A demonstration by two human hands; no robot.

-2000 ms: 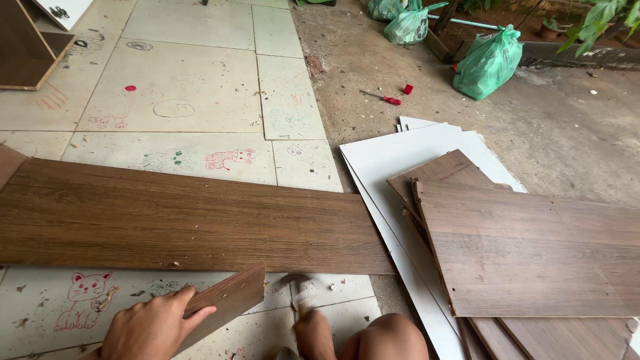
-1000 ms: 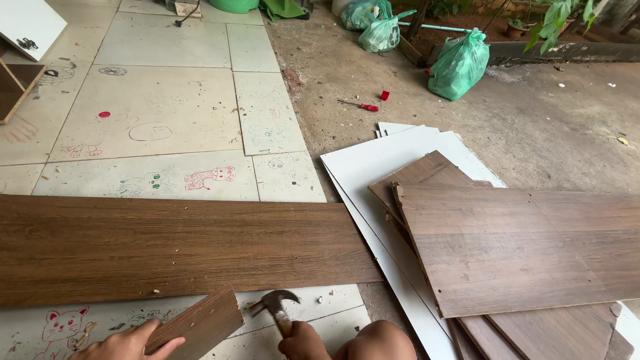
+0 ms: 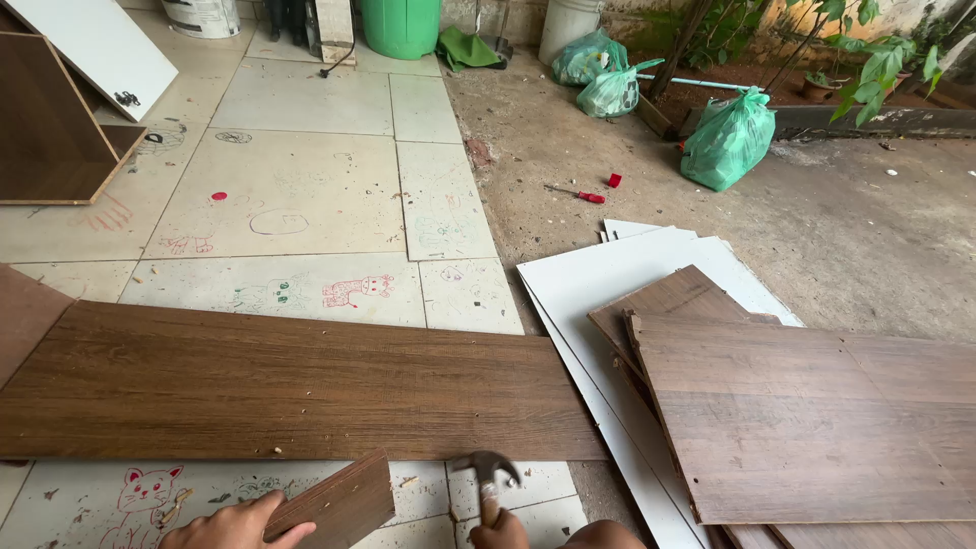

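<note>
My left hand [image 3: 229,526] grips a short dark wood-grain board [image 3: 347,499], tilted up on its edge, at the bottom of the view. To its right, my right hand [image 3: 499,531] is closed around the handle of a claw hammer [image 3: 486,473], whose metal head is raised just past the board's end without touching it. A long brown wood-grain panel [image 3: 305,381] lies flat across the tiles in front of both hands, with small wooden dowels and chips on it. Part of my left hand is cut off by the lower edge.
On the right, brown panels [image 3: 793,427] lie stacked over white panels [image 3: 579,282]. A red-handled screwdriver [image 3: 587,196] and a red piece [image 3: 614,181] are on the concrete. Green plastic bags [image 3: 728,141] stand beyond. A brown cabinet part [image 3: 61,145] stands at the upper left.
The short board in my left hand has moved a little to the right since one second ago. The hammer, blurred two seconds ago, now shows clearly.
</note>
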